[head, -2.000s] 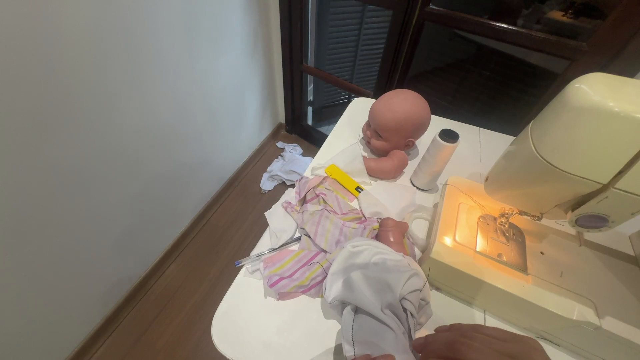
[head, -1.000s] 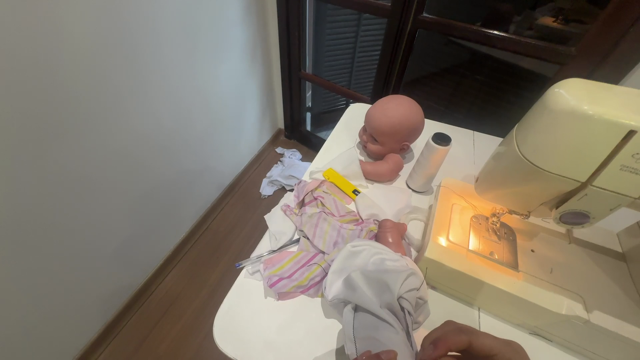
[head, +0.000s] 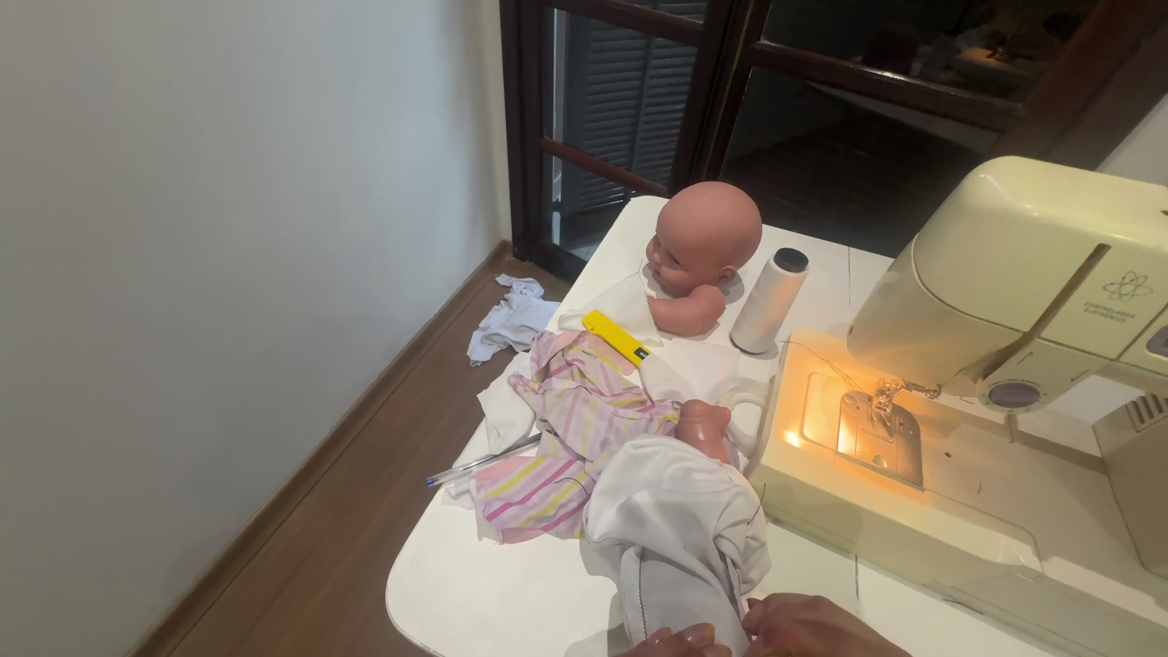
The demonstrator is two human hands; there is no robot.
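Note:
A white cloth piece with dark stitching [head: 680, 538] lies at the table's front, bunched at its far end. My left hand [head: 677, 641] shows only its fingertips at the bottom edge, on the near end of the cloth. Beside it, my right hand [head: 812, 627] has its fingers bent at the cloth's right edge. Both hands are partly cut off, so their grip is unclear. A doll's limb [head: 704, 427] touches the far side of the cloth. Striped pink and yellow fabric [head: 584, 401] spreads to the left, with a yellow cutter [head: 616, 338] on it.
A sewing machine [head: 1004, 274] with its lamp lit stands at the right. A thread cone [head: 769, 301] and a doll's head [head: 707, 233] are on the white table [head: 456, 584]. A pen [head: 479, 463] lies near its left edge. White cloth [head: 511, 319] lies on the floor.
The fingers of my left hand show more at the bottom edge, over the near end of the white cloth. My right hand stays near the cloth's right edge.

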